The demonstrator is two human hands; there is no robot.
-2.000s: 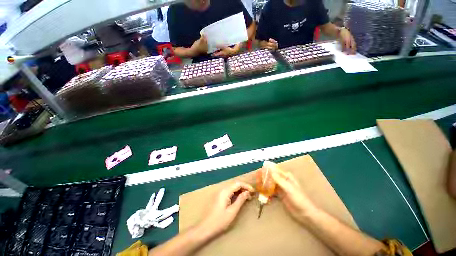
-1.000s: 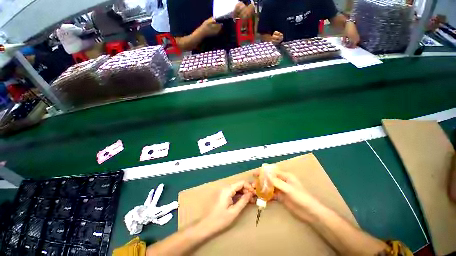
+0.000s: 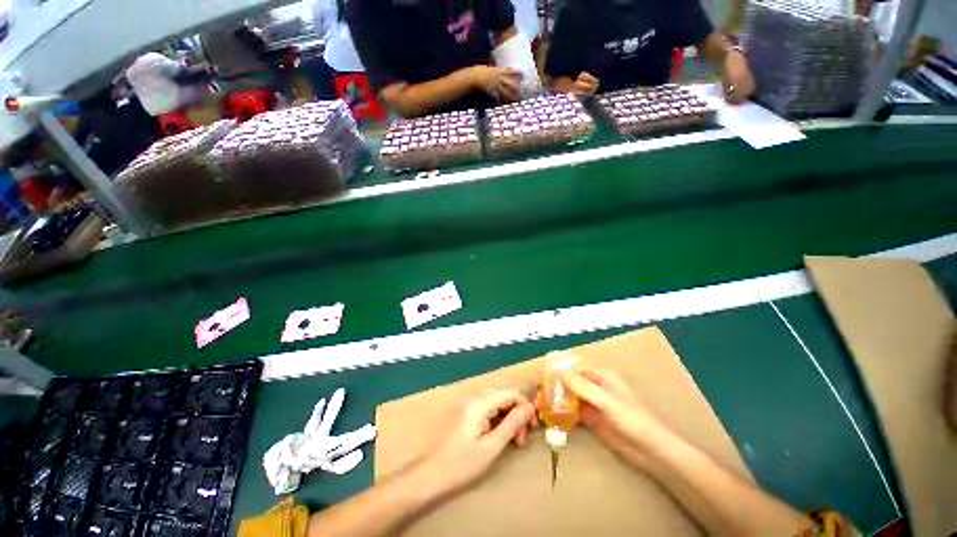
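Note:
The glue bottle (image 3: 560,404), with amber liquid, a white neck and a thin dark needle pointing down, is held in my right hand (image 3: 600,407) over the cardboard sheet (image 3: 546,493). My left hand (image 3: 495,424) is beside the bottle with its fingers curled and fingertips close together; whether it pinches anything small is hidden. Three cover plates lie on the green belt: a pinker one at the left (image 3: 222,322), one in the middle (image 3: 313,322) and one at the right (image 3: 431,304).
A white work glove (image 3: 315,446) lies left of the cardboard, beside a black blister tray (image 3: 136,446). A pale rail (image 3: 472,334) borders the conveyor belt (image 3: 588,231). Filled trays (image 3: 430,138) and two people stand across it. Another cardboard sheet (image 3: 892,367) is at the right.
The three cover plates have moved left along the belt. The bottle's needle now points more straight down. Across the belt, a person has lowered a white sheet.

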